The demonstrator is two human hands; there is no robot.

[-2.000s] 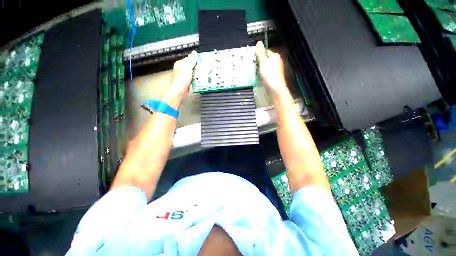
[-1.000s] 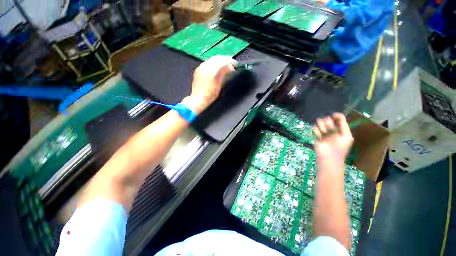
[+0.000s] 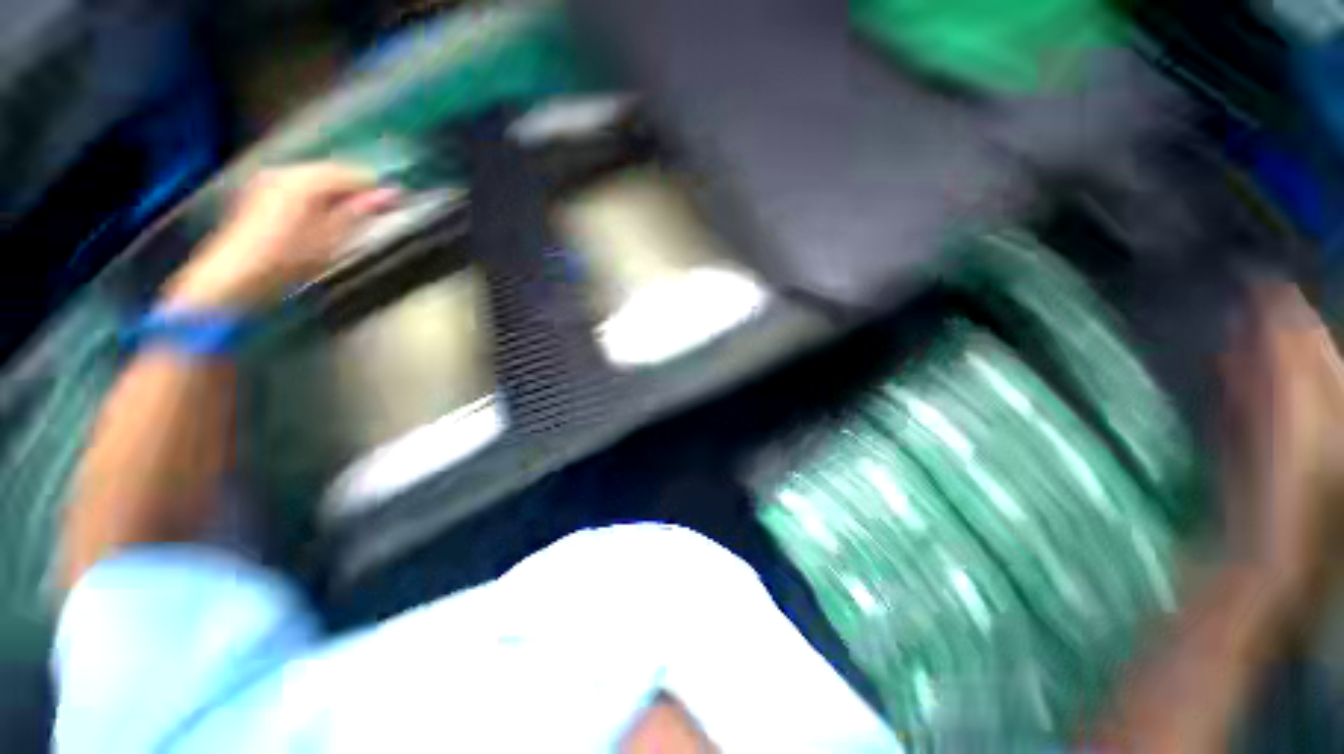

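The frame is strongly blurred. My left hand (image 3: 288,228), with a blue band at the wrist, is at the upper left, over the far conveyor rail; its fingers point right, and whether they hold anything cannot be told. My right hand (image 3: 1279,390) is smeared at the right edge, beside the lower right boards, and its fingers cannot be made out. The ribbed black pad (image 3: 534,346) lies across the rails between my arms, with no board seen on it. The lower right boards (image 3: 973,516) show as streaked green rows.
A large black divider sheet (image 3: 826,148) lies on the right stack, with a green board (image 3: 1002,37) at its far side. The near silver rail (image 3: 428,457) runs beside the ribbed pad. The green bench surface (image 3: 501,67) shows beyond the rails.
The board held in both hands two seconds ago is no longer seen in them. Since one second ago the view has swung left, and my left hand has gone from the right stack to the rails.
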